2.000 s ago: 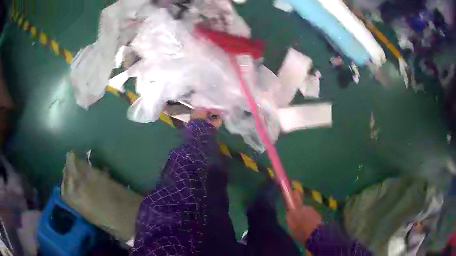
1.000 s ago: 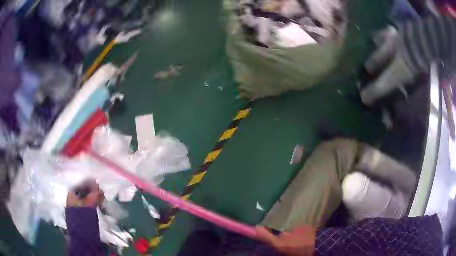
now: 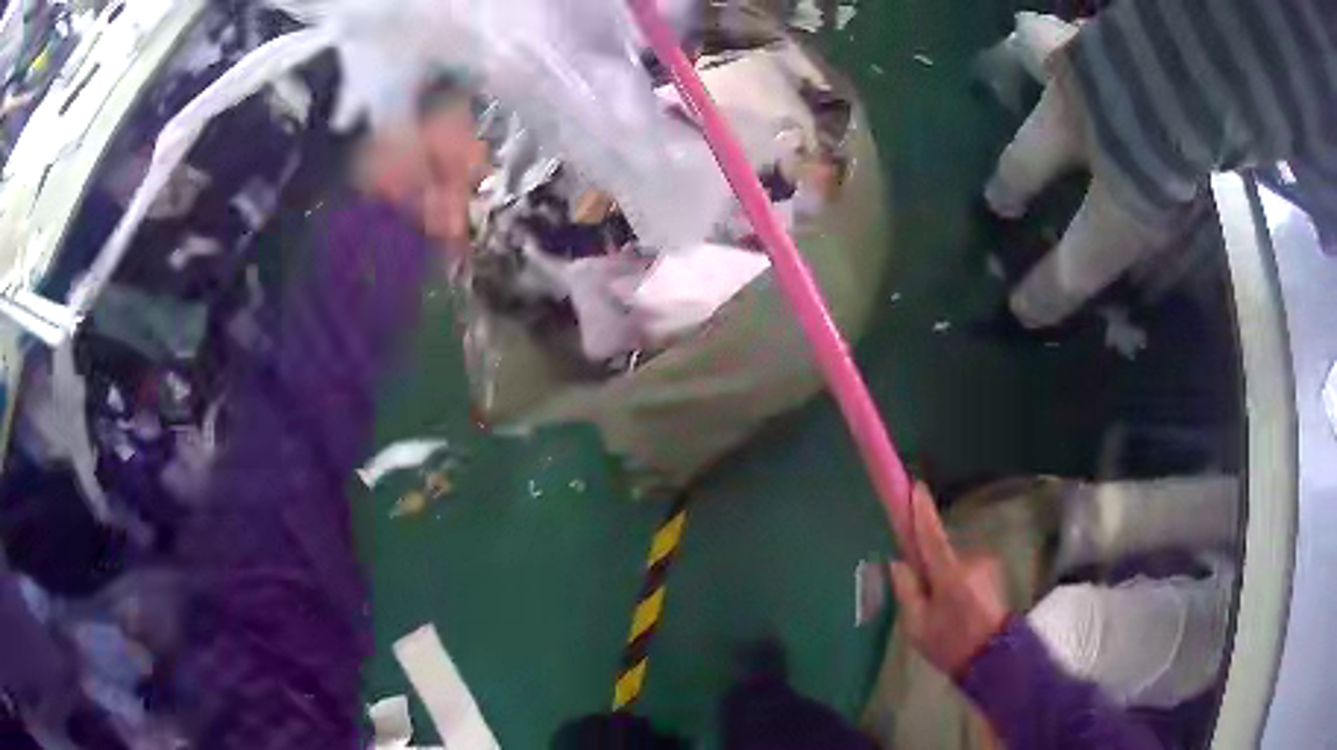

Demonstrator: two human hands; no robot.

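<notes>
My left hand, blurred at upper left, grips crumpled clear plastic film that spreads over the open waste sack. My right hand at lower right is closed around the pink broom handle. The handle runs up and left across the sack and out at the top edge; the broom head is not visible. The pale-green woven sack stands open, filled with white and mixed scraps.
White paper pieces and small scraps lie on the green floor. Dark fabric heaps are at left. A person in a striped garment is at upper right, beside a white table edge. A wrapped khaki bundle is at lower right.
The view has shifted towards the sack. My left hand and the film have moved from the floor up to the sack. The broom has swung upward, and its red head has left view.
</notes>
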